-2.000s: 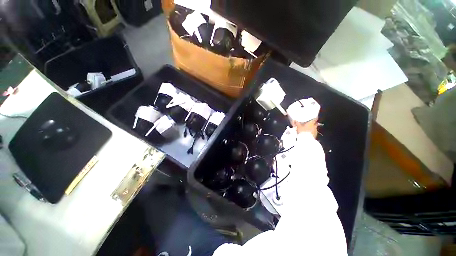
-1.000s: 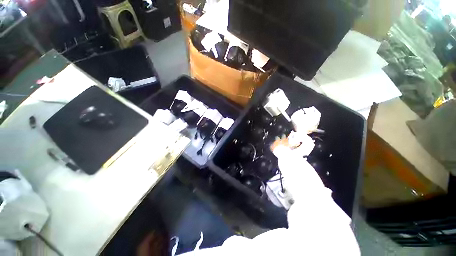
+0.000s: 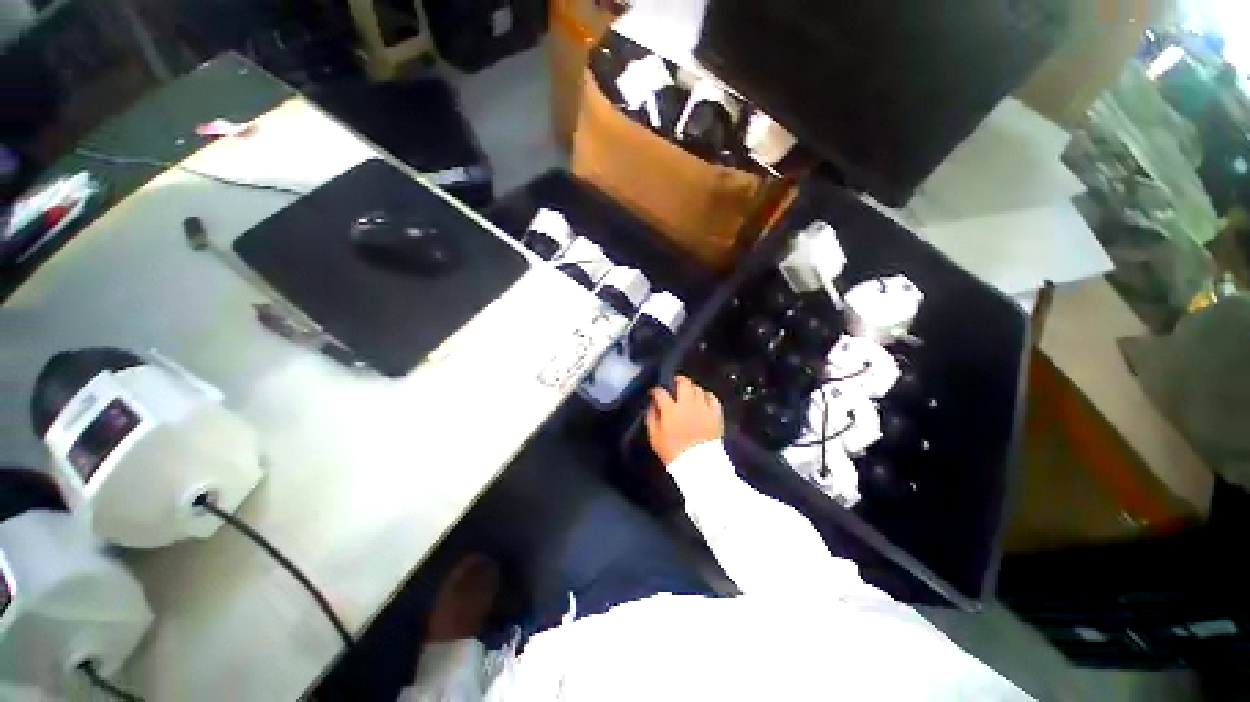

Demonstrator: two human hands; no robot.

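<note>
A large black tote [image 3: 1017,412] stands right of the bench. Inside it, several white-and-black security cameras [image 3: 881,305] lie in rows, with black ball ends and thin black cords. My right hand [image 3: 685,420], bare below a white sleeve, has its fingers curled over the tote's near left rim and holds no camera. My left hand [image 3: 463,598] is low, in shadow beside the bench edge; its fingers are unclear. Two larger white cameras stand at the bench's left, one [image 3: 165,446] with a black cord, the other cut off by the picture's edge.
A white-topped bench [image 3: 370,466] fills the left, with a black mouse pad [image 3: 329,274] and mouse [image 3: 398,240]. A smaller black tray holds cameras [image 3: 624,288] between bench and tote. Behind are a cardboard box [image 3: 658,172] of cameras and a raised black panel [image 3: 877,82].
My right hand has moved left from among the cameras inside the tote to its rim. The view has swung left, showing more of the bench and its two large cameras.
</note>
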